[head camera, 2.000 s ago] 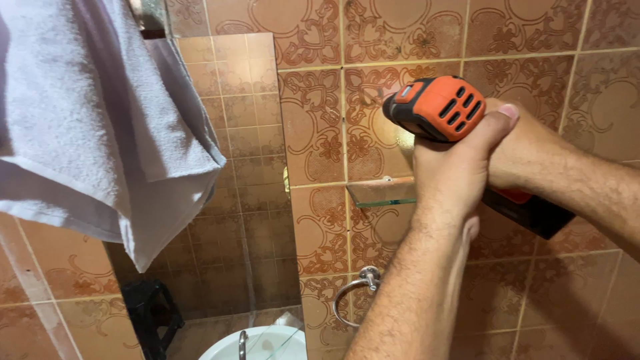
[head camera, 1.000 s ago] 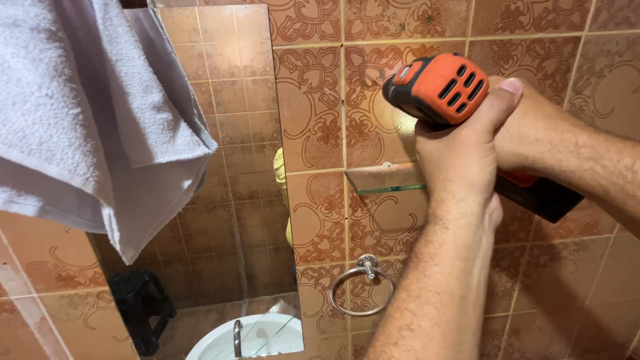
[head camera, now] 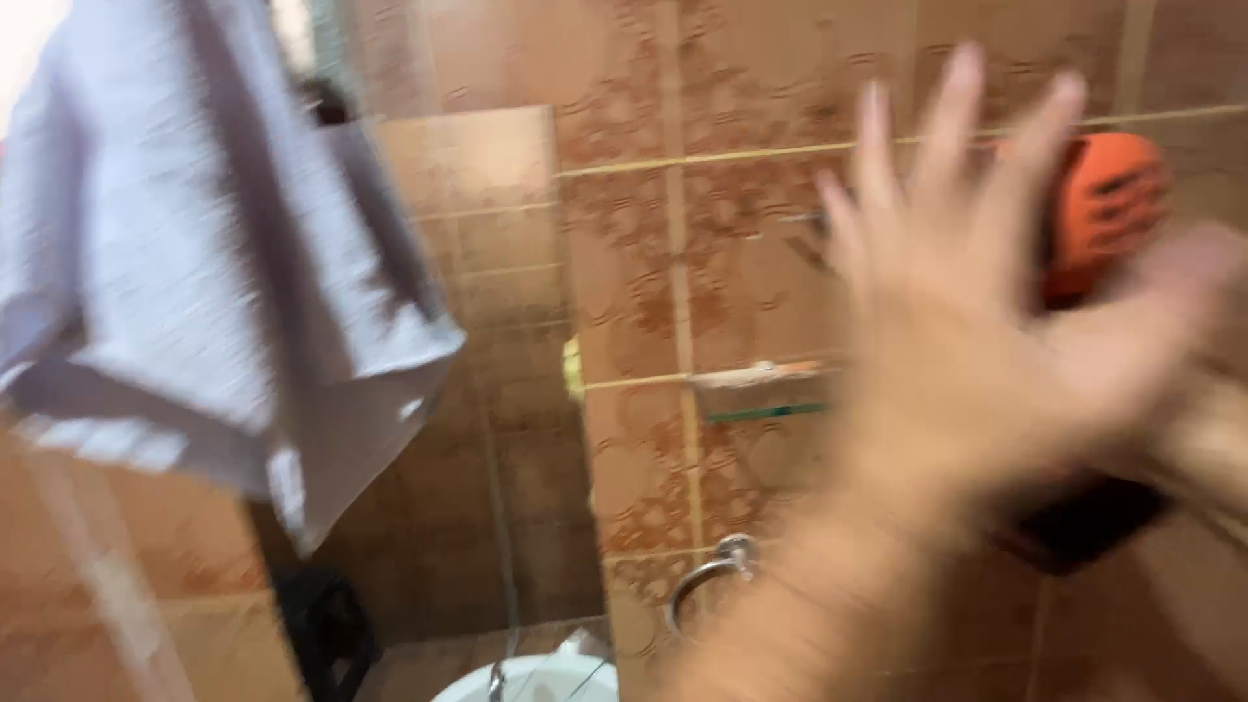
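Observation:
My left hand (head camera: 960, 322) is raised in front of the patterned wall tiles, blurred, with its fingers spread and nothing in it. Just behind it is a cordless drill (head camera: 1116, 210) with an orange and black housing; its black base shows lower down. A thin metallic bit or tip seems to show left of my fingers, near the tiles. My right hand (head camera: 1204, 419) is on the drill's handle at the right edge, largely hidden behind my left hand.
A glass corner shelf (head camera: 765, 412) and a metal towel ring (head camera: 687, 590) are on the wall below. A tall mirror (head camera: 487, 390) reflects a washbasin and a black stool. A light towel (head camera: 195, 244) hangs at left.
My left hand has let go of the drill and opened, its fingers now spread in front of it. Earlier both hands were around the drill.

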